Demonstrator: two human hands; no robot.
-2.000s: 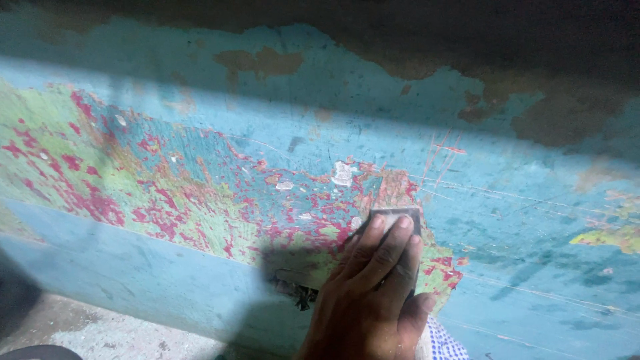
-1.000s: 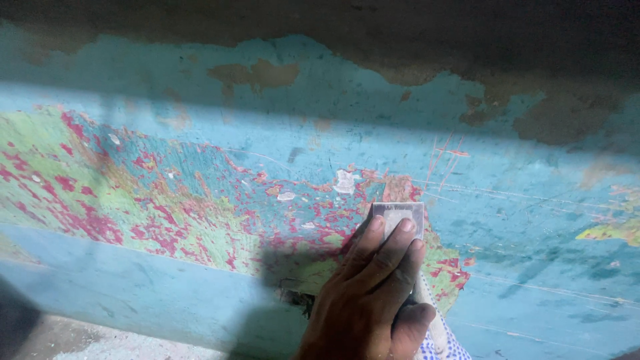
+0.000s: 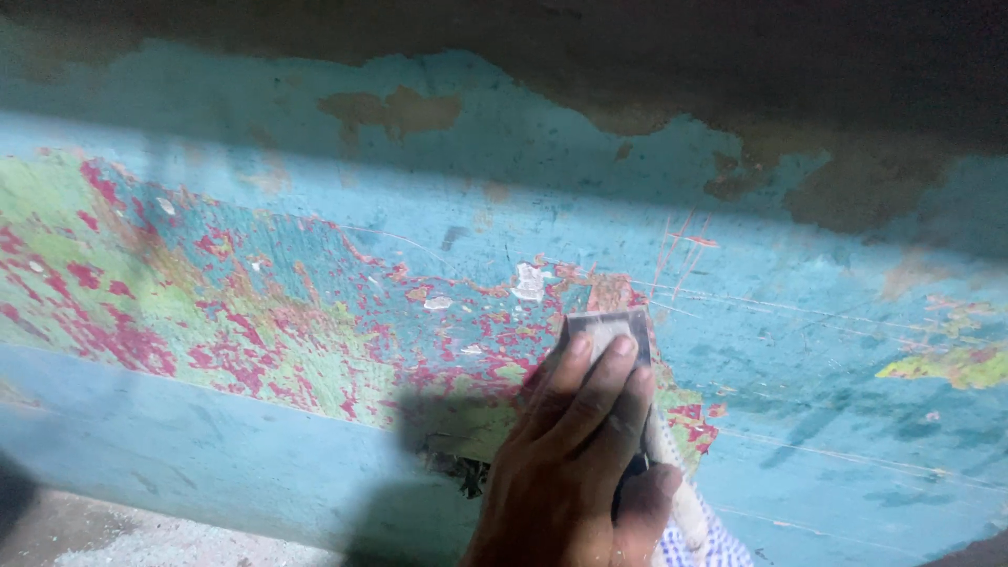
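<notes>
A flat scraper with a metal blade point(image 3: 608, 321) lies against the painted wall point(image 3: 787, 346), its upper edge just below a small scraped brownish patch point(image 3: 610, 291). My left hand point(image 3: 579, 441) is bare; its fingers press flat on the blade and its thumb is at the right side of the tool. To the right and below, my right hand point(image 3: 693, 520) appears in a white knit glove with blue dots, by the tool's lower part. It is mostly cut off by the frame, and its grip is hidden.
Blue paint surrounds a band of flaked green and red paint point(image 3: 299, 339). White spots point(image 3: 530, 281) and thin scratches mark the wall. A dark broken spot point(image 3: 471, 475) lies left of my left hand. Pale debris point(image 3: 197, 543) covers the floor at lower left. The upper wall is in shadow.
The blade and my left hand have moved slightly up the wall, nearer the top of the small scraped patch. My left hand stays on the blade throughout.
</notes>
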